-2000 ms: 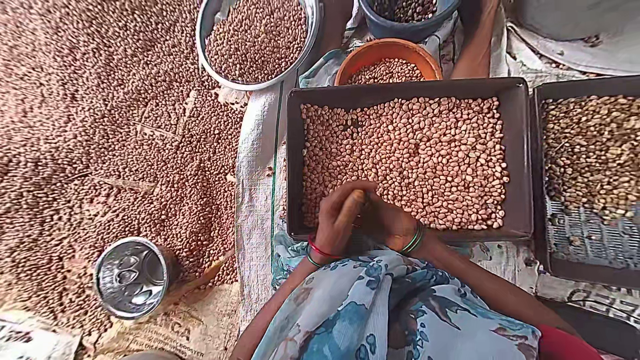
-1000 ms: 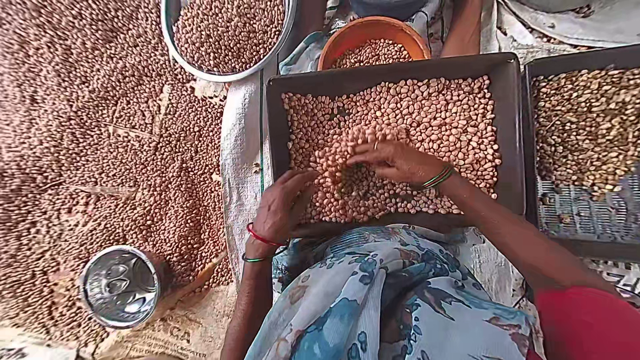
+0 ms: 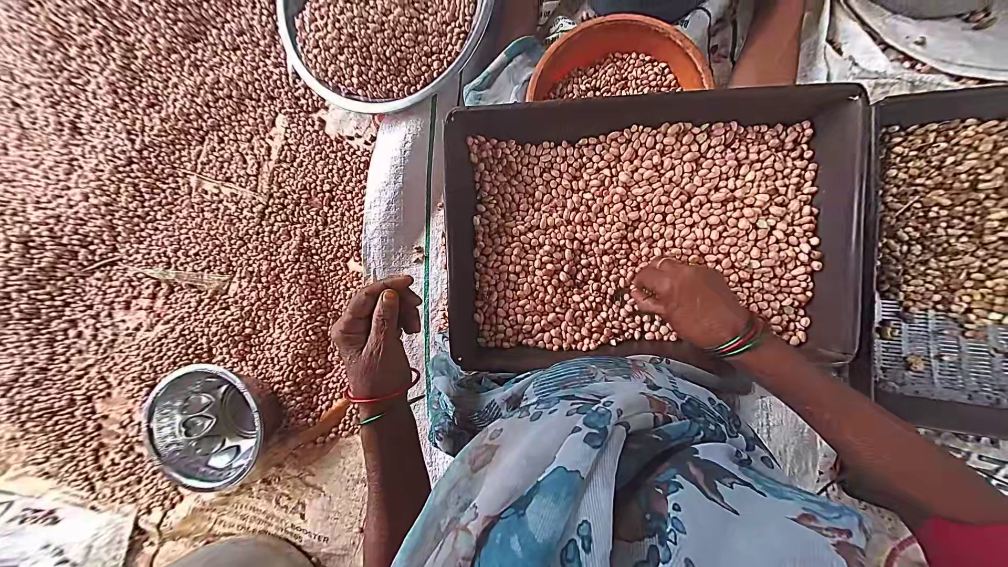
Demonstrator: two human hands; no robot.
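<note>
A dark rectangular tray (image 3: 843,220) full of pinkish-brown shelled peanuts (image 3: 598,213) lies in front of me. My right hand (image 3: 689,299) is over its lower middle with fingers bent down at the nuts; whether it pinches one is hidden. To the left of the tray, above a white woven sack (image 3: 394,189), my left hand (image 3: 378,323) is raised with its fingers curled and the thumb against them. I cannot tell whether something small is inside it. Bangles circle both wrists.
A large heap of peanuts (image 3: 157,197) covers the left, with a shiny metal bowl (image 3: 203,427) at its lower edge. A metal basin (image 3: 346,102) and an orange bowl (image 3: 614,31) hold nuts at the top. Another tray (image 3: 937,413) with darker nuts adjoins on the right. A person's limb (image 3: 772,47) shows behind.
My hands were together at the tray's near edge, then apart over the nuts. Now my left hand has moved left, off the tray, while my right hand remains over the nuts.
</note>
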